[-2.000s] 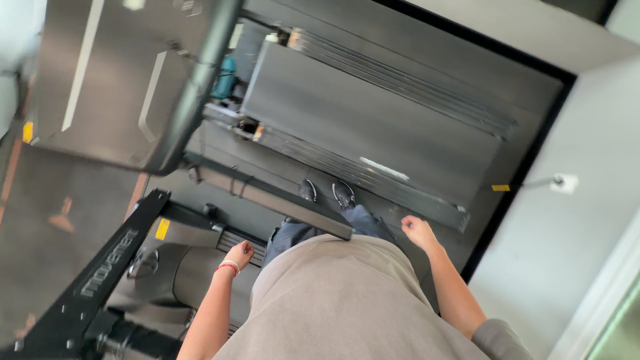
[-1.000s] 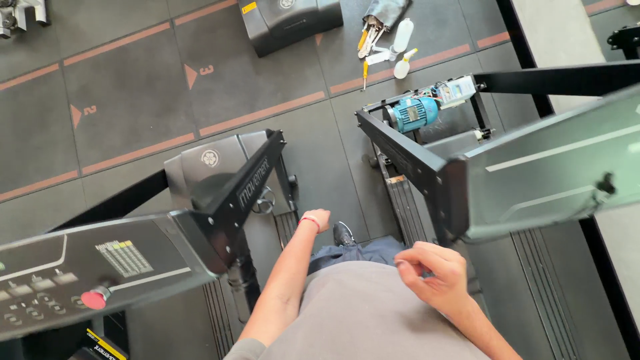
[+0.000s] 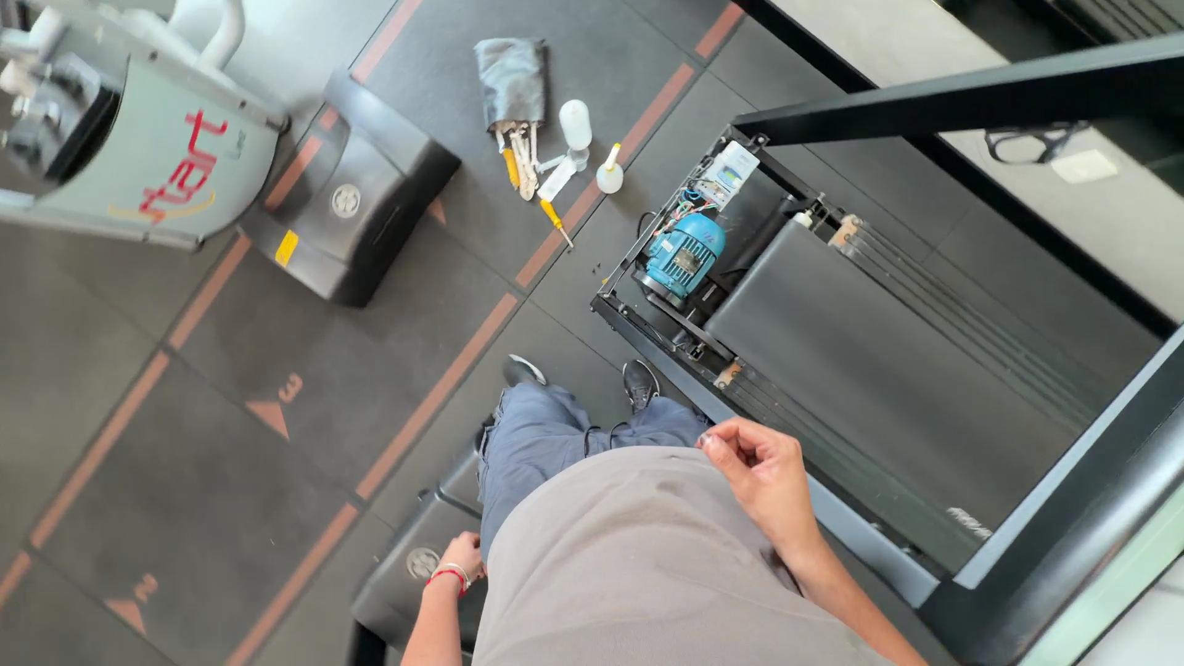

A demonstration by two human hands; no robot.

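Note:
Beside my left thigh hangs my left hand [image 3: 462, 558], fingers curled, above a treadmill's dark motor cover [image 3: 407, 564]; whether it holds anything is hidden. My right hand [image 3: 760, 467] is raised at my waist, thumb and fingertips pinched on a small shiny metal piece [image 3: 706, 439], too small to name. To the right stands a treadmill with its front uncovered, showing a blue electric motor [image 3: 686, 252], a white control box [image 3: 728, 174] with wiring, and the running belt [image 3: 888, 370].
On the tiled floor ahead lie a grey tool pouch [image 3: 513, 83] with tools, a yellow-handled screwdriver [image 3: 555, 220], a white bottle [image 3: 575, 125] and a small nozzle bottle [image 3: 610, 176]. A removed motor cover [image 3: 361, 190] and a grey-green machine [image 3: 176, 139] are at left. Eyeglasses [image 3: 1031, 143] lie on a ledge.
The view has swung widely. My left hand has dropped from in front of my body to beside my left thigh; my right hand is still raised with its fingers bent.

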